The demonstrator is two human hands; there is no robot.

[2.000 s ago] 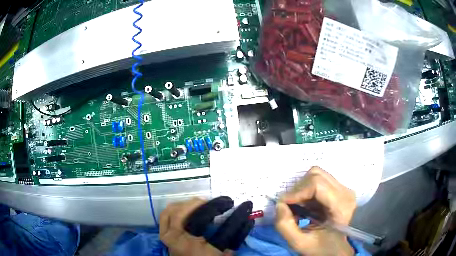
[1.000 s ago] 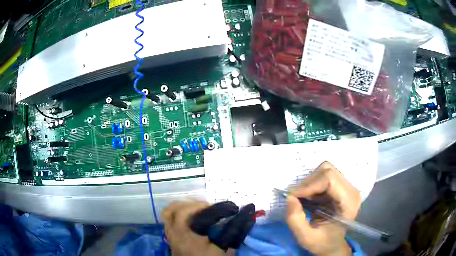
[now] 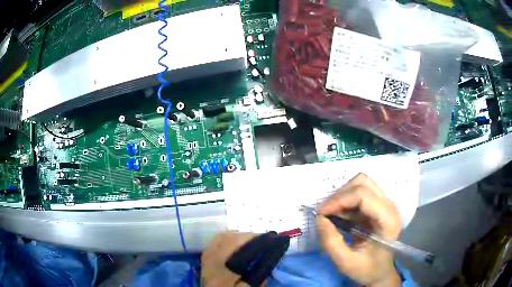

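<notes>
The white record sheet (image 3: pixel 264 196) lies at the line edge, over the metal rail and the front of the boards. My right hand (image 3: pixel 362 232) holds a clear-barrelled pen (image 3: pixel 387 242), its tip at the middle of the sheet. My left hand (image 3: pixel 250 258), with black finger cots, holds a small red component (image 3: pixel 291 232) between its fingertips over the sheet's lower edge. The clear bag of red components (image 3: pixel 314 61), with a white QR label (image 3: pixel 373 67), lies on the boards behind the sheet.
A long white-silver heatsink (image 3: pixel 135 59) stands on the green circuit board (image 3: pixel 106 157) at left. A coiled blue cord (image 3: pixel 163 61) hangs down across the board and rail. The metal rail (image 3: pixel 101 227) runs along the front. Blue sleeves show at the bottom.
The bag, sheet and heatsink have shifted slightly left in view. The red component now shows more clearly beyond my left fingertips. The pen tip has moved a little over the sheet.
</notes>
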